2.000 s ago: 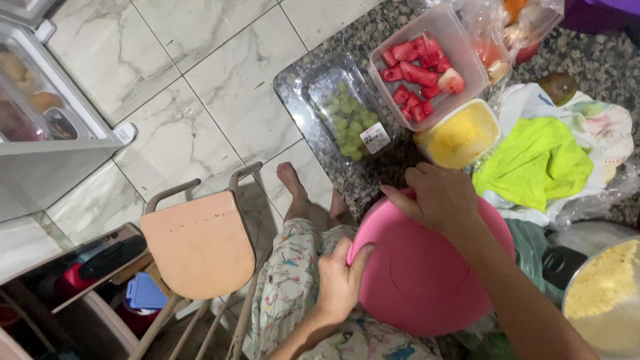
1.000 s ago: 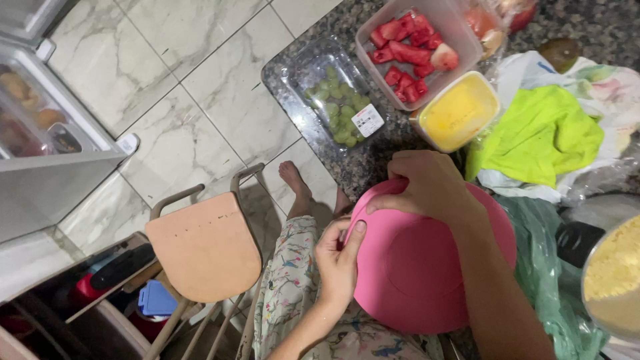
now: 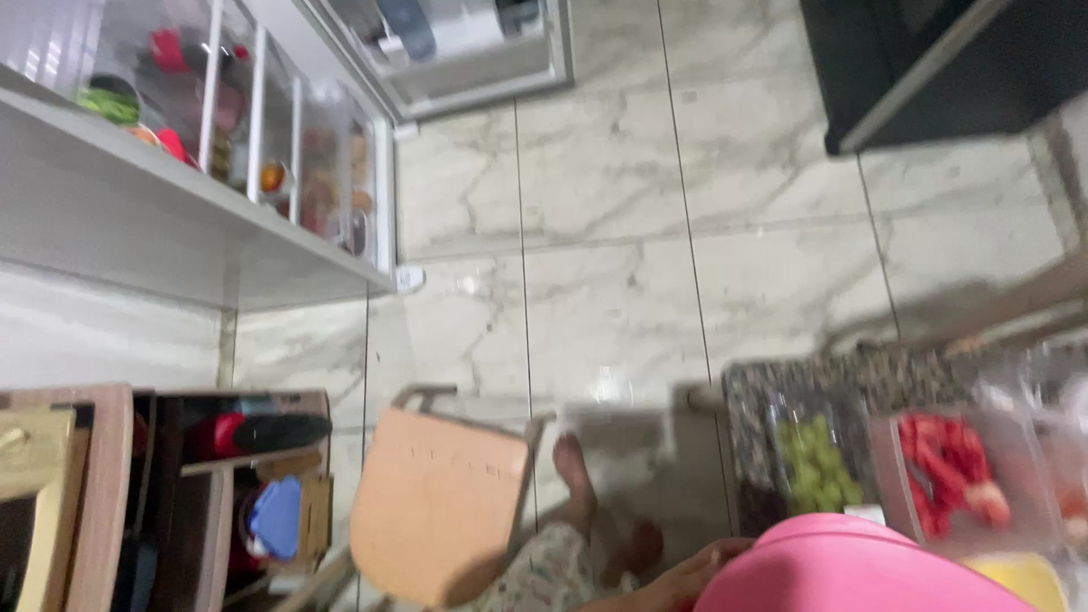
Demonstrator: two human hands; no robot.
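The pink round plastic piece [image 3: 841, 565], a lid or bowl, fills the bottom right and is cut off by the frame. My left hand [image 3: 693, 574] is at its left edge, with the fingers partly hidden behind it; it appears to hold the rim. My right hand does not show. Just beyond the pink piece, on the granite counter [image 3: 858, 370], lie a clear tray of green grapes [image 3: 816, 463] and a plastic container [image 3: 1033, 450] of red watermelon pieces [image 3: 952, 467]. Part of a yellow tub [image 3: 1024, 578] shows at the bottom right.
An open refrigerator [image 3: 314, 246] with food on its shelves stands at upper left. A chair [image 3: 442, 501] with a peach-coloured seat is left of my legs. A shelf unit [image 3: 225, 476] holds a blue item at lower left. A dark appliance [image 3: 918, 85] stands at upper right.
The view has swung up and left, toward the refrigerator and floor. My right hand, earlier on the pink piece, is out of view. The green cloth has left the view too.
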